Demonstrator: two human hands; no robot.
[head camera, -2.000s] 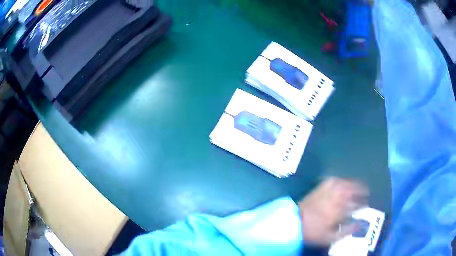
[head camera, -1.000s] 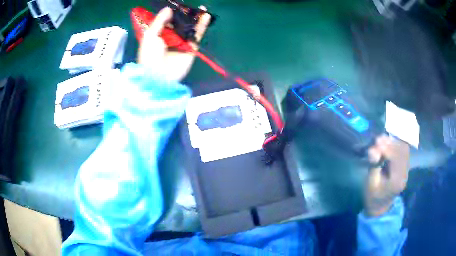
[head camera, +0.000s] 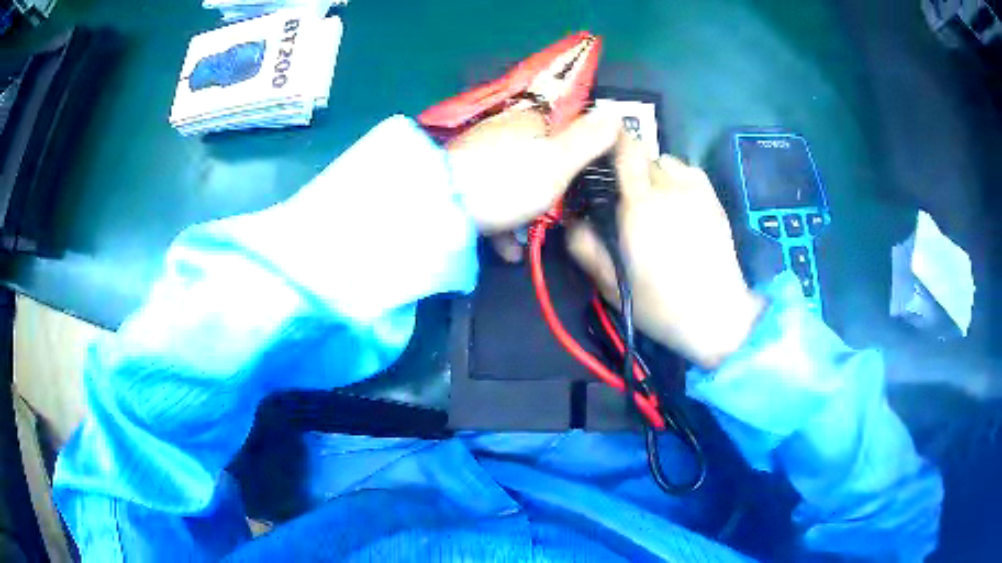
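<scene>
The black foam tray (head camera: 511, 405) lies in front of me, with a white BT200 manual (head camera: 642, 123) partly showing at its far end. My left hand (head camera: 508, 165) is at the red clamp (head camera: 516, 90), whose jaws point up and right. My right hand (head camera: 687, 258) holds the black part of the test leads (head camera: 627, 297) beside it. The hands meet over the tray and hide the black clamp, if it is there. Red and black cable loops hang over the tray's near right edge. The battery tester (head camera: 782, 187) lies face up on the mat, right of the tray.
A pile of manuals (head camera: 258, 72) stands at the upper left, with another pile cut off behind it. Small white cards (head camera: 934, 275) lie at the right. Dark foam trays (head camera: 39, 143) are at the far left. A brown carton (head camera: 55, 357) is at the lower left.
The tester has gone from my right hand to the mat. Both hands have come together over the tray with the clamp and leads. The view has shifted.
</scene>
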